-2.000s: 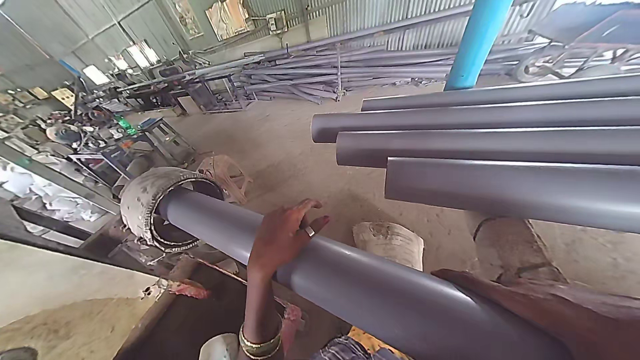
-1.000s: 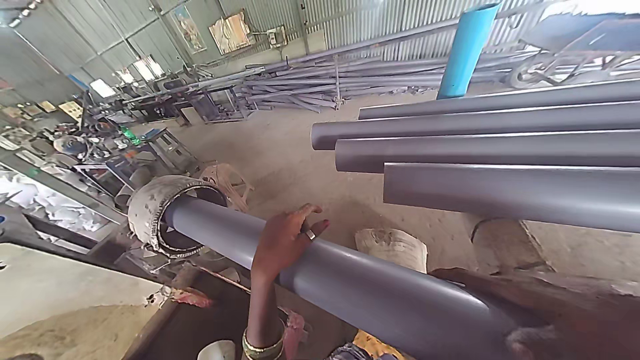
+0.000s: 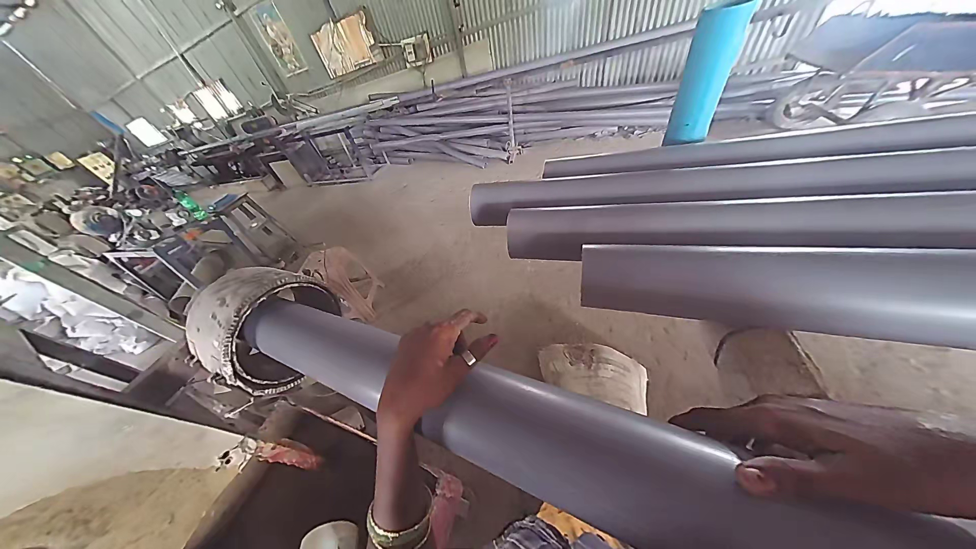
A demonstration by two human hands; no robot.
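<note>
A large grey plastic pipe (image 3: 579, 435) runs from the lower right toward the left, its far end inside a round, cloth-wrapped ring-like opening (image 3: 229, 328). My left hand (image 3: 427, 366), with a ring on a finger and bangles at the wrist, lies over the middle of this pipe, its palm on the surface and its fingers partly raised. At the lower right my right hand (image 3: 808, 450) rests on the near part of the pipe, thumb and fingers spread over the top. Neither hand wraps around it.
Several grey pipes (image 3: 762, 282) lie side by side at the right, with an upright blue pipe (image 3: 705, 76) behind them. A heap of thin pipes (image 3: 457, 130) lies along the corrugated wall. Beyond the ring stand metal frames (image 3: 236, 229). A pale sack (image 3: 595, 374) is on the floor.
My right hand has shifted on the pipe, and its thumb and fingers now show more clearly. My left hand stays on the middle of the pipe.
</note>
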